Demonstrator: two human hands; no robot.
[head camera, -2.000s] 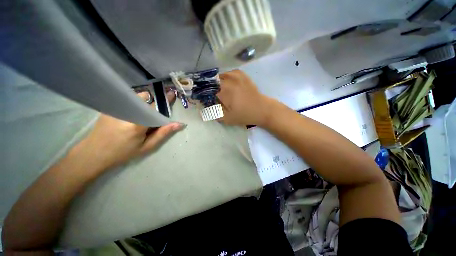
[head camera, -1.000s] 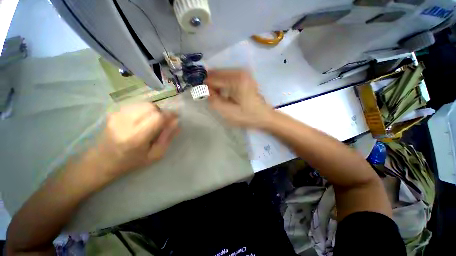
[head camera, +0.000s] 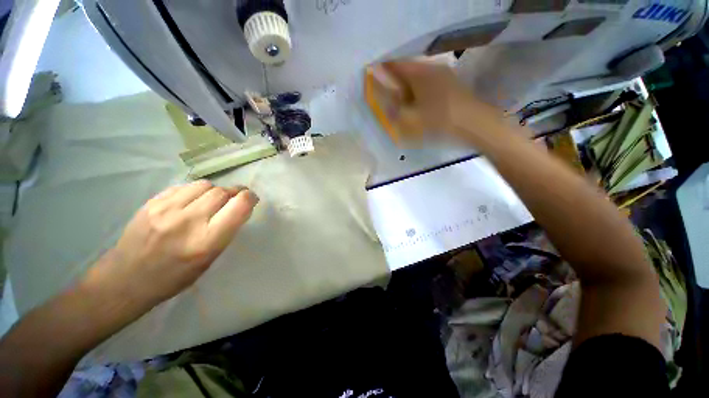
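Observation:
A pale grey-beige cloth (head camera: 288, 241) lies over the machine bed and the table's front left. A narrow olive strip (head camera: 233, 158) lies on it, its right end at the presser foot and needle area (head camera: 274, 136). My left hand (head camera: 183, 229) rests on the cloth below the strip, fingers curled and thumb along them; whether it pinches the cloth is hidden. My right hand (head camera: 424, 101) is blurred, raised over the bed right of the needle, and holds the yellow-orange snips (head camera: 381, 105).
The white machine head (head camera: 334, 39) arches above the hands. A black coil with a white ribbed cap (head camera: 300, 145) is beside the needle. A box of olive strips (head camera: 622, 148) stands at right. Crumpled cloth (head camera: 521, 326) is below the table's ruler edge (head camera: 435, 233).
My right hand has moved from beside the needle to the right and up, and has taken hold of the snips from the bed. My left hand has moved slightly down and left. The strip shows more fully.

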